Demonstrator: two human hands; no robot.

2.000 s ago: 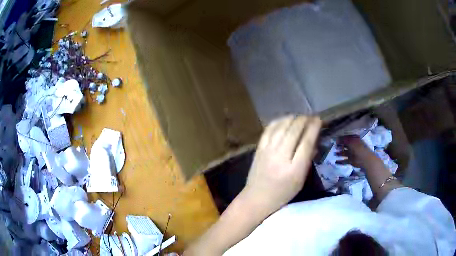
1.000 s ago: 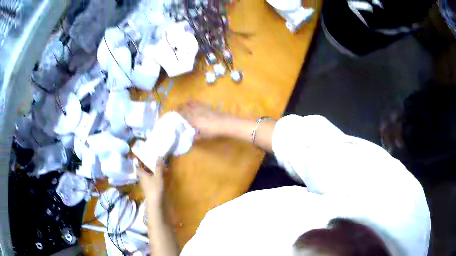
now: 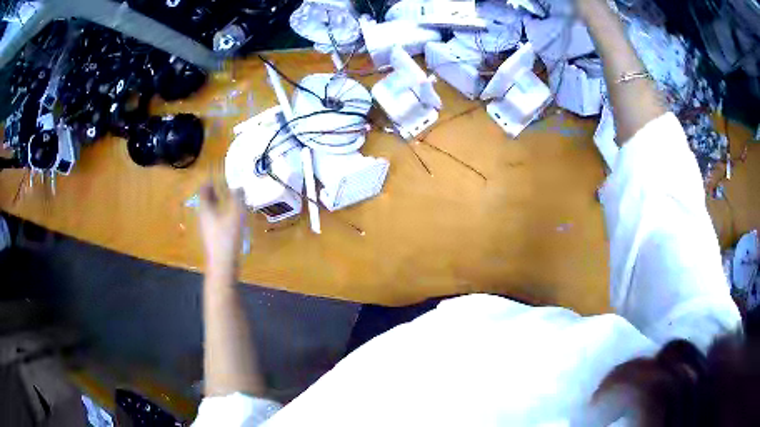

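My left hand (image 3: 218, 215) is blurred over the bench's near edge at the left, beside a white housing (image 3: 265, 190). I cannot tell whether it holds anything. My right hand (image 3: 586, 7) is at the top edge among white housings, mostly cut off, and its fingers are unclear. The near housings lie grouped with a coiled black cable (image 3: 275, 138) and a white antenna (image 3: 311, 188). Two more white housings (image 3: 407, 98) with thin wires lie behind them. A glossy black camera head (image 3: 177, 139) lies at the left.
A dark heap of black camera heads (image 3: 100, 87) fills the far left under a pale metal frame (image 3: 150, 32). White housings (image 3: 454, 62) line the far side. Silver parts with wires (image 3: 704, 138) are at the right. The yellow-orange bench (image 3: 467, 242) curves across; grey floor (image 3: 292, 334) shows below it.
The view has swung left along the bench. My hands have moved apart from the white housing between them; the right reaches to the top edge, the left is over the near edge. The carton is out of view.
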